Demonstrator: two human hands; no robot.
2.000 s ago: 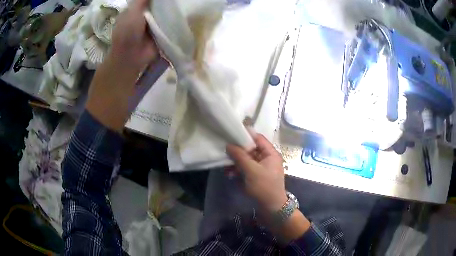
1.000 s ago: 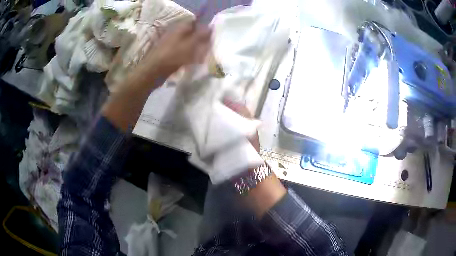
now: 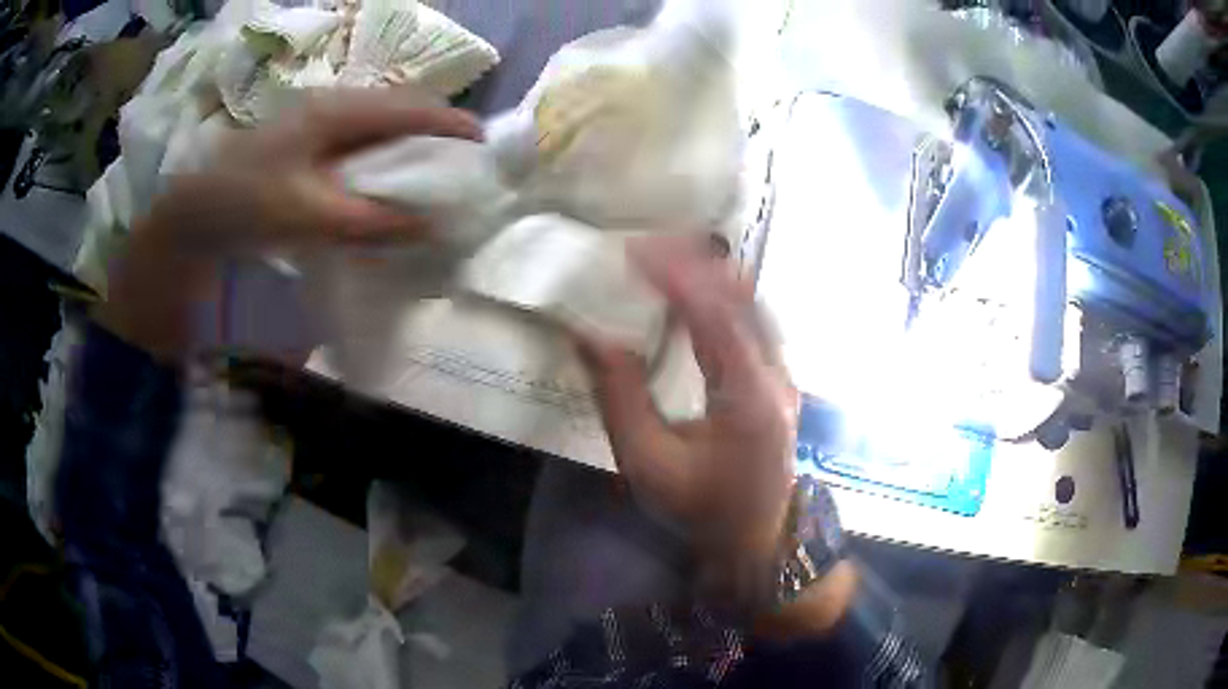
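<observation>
A white fabric bundle point(image 3: 539, 263) is held between my two hands above the table's front left part. It is blurred and looks folded or gathered. My left hand point(image 3: 317, 175) is around its left end, fingers spread along the cloth. My right hand point(image 3: 707, 390) has thumb and fingers around its right end. Both hands are blurred by motion. Behind the bundle lies a cream fabric pile with a yellowish patch point(image 3: 586, 115).
The blue sewing machine point(image 3: 1118, 215) stands at the right under bright glare, with a blue plate point(image 3: 896, 464) at the table's front edge. A dark slim tool point(image 3: 1127, 474) lies right of it. Cream pleated pieces point(image 3: 418, 47) are heaped at the upper left. A tied white bundle point(image 3: 384, 606) is below the table.
My left hand has moved left and down, and my right hand has risen and opened wider around the cloth. The white fabric is now stretched between both hands. The camera view has shifted slightly.
</observation>
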